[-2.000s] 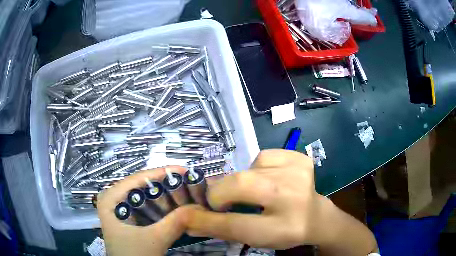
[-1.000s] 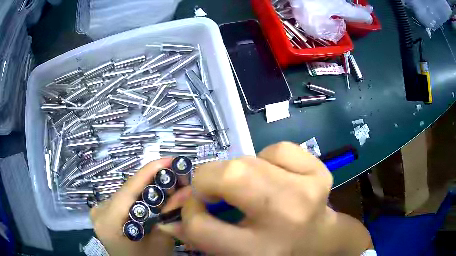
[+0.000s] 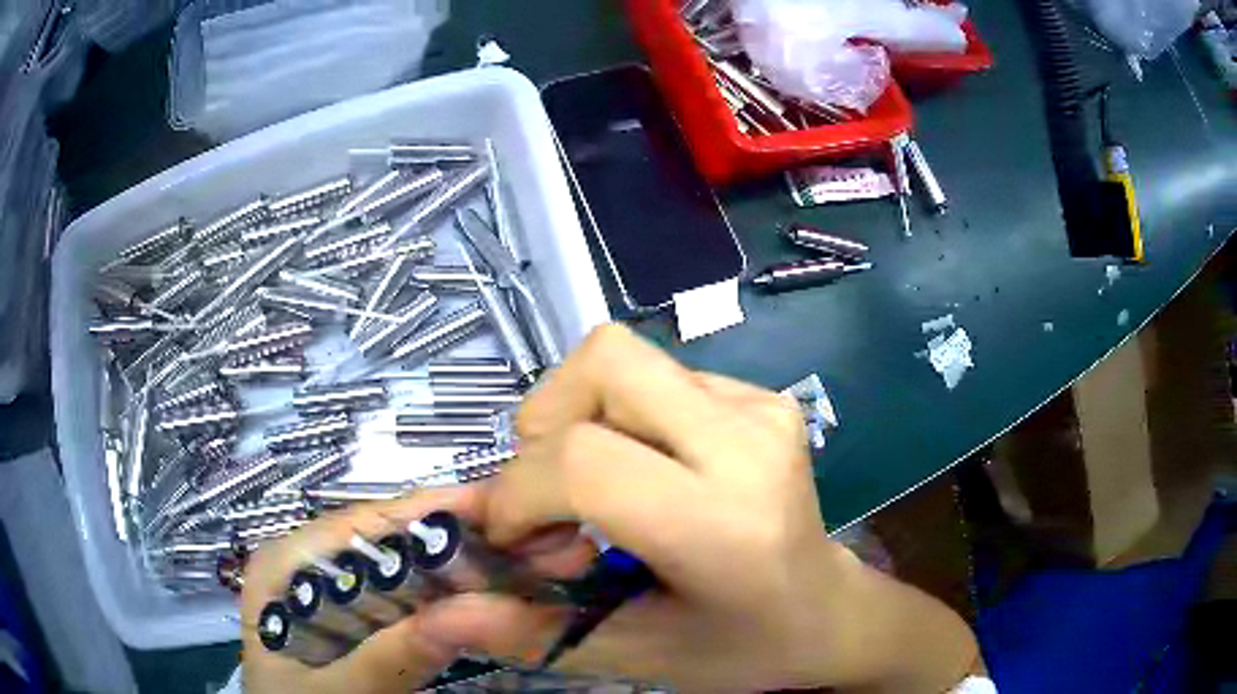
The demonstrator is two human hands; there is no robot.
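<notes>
My left hand [image 3: 366, 651] is at the bottom, closed around a row of several silver cylindrical parts [image 3: 434, 540]. Their black-rimmed round ends face up, and pale thin rods stick out of some of them. My right hand [image 3: 705, 502] is just right of them, its fingers touching the nearest part. It holds a dark-tipped blue pen-like tool [image 3: 617, 580], mostly hidden under the hand, tip pointing down left. The white tray [image 3: 577, 258] behind my hands holds many silver parts [image 3: 305, 271] lying loose.
A smartphone [image 3: 651, 190] with a white paper label [image 3: 708, 311] lies right of the tray. Beyond are red bins [image 3: 814, 147] with a plastic bag [image 3: 828, 54], loose parts [image 3: 811, 274], white scraps [image 3: 950, 353] and a black ribbed arm [image 3: 1065, 109]. Clear boxes [image 3: 299, 54] stand behind.
The tool's blue end showed right of my right hand; now the tool is mostly beneath it. My left hand has tilted the parts, showing their rods. The bench view has shifted left.
</notes>
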